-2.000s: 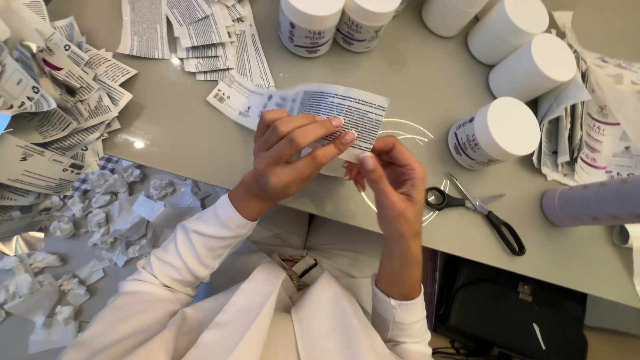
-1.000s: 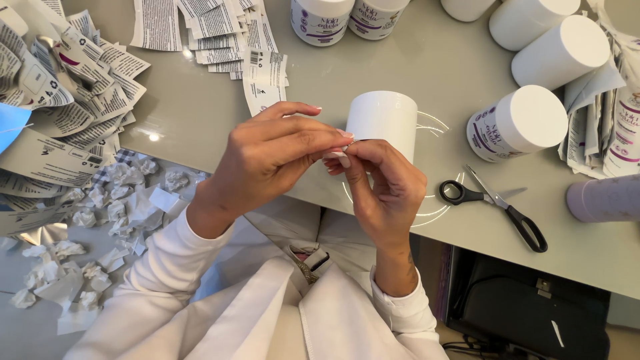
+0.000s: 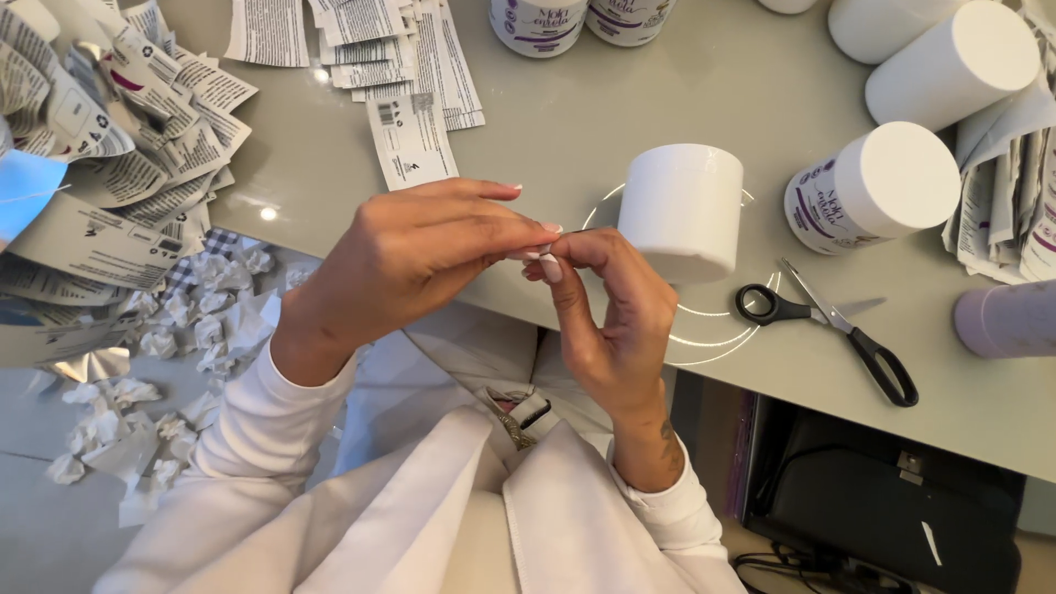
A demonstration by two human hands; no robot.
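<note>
My left hand (image 3: 412,264) has its fingers extended close together, and its fingertips meet those of my right hand (image 3: 615,309). Between the fingertips both hands pinch a thin pale piece (image 3: 544,248), mostly hidden by the fingers and seen too narrowly to identify surely. Just behind my right hand, a plain white plastic jar (image 3: 681,210) with no label visible lies on its side or tilted. Black-handled scissors (image 3: 827,318) lie spread apart to the right. A labelled white jar (image 3: 870,188) is behind them. Printed labels (image 3: 411,136) lie overlapping beyond my left hand.
A large heap of printed labels (image 3: 124,198) is at the left, above crumpled white paper (image 3: 206,309). Two labelled jars (image 3: 540,25) stand at the back. White jars (image 3: 953,66), more labels (image 3: 1002,206) and a lilac cylinder (image 3: 1006,320) are at the right. A black case (image 3: 883,495) sits below the table.
Two seconds ago my hands held a printed label with its face showing; that face is no longer visible. My fingertips have come together, and the plain jar shows behind them. The view has shifted slightly.
</note>
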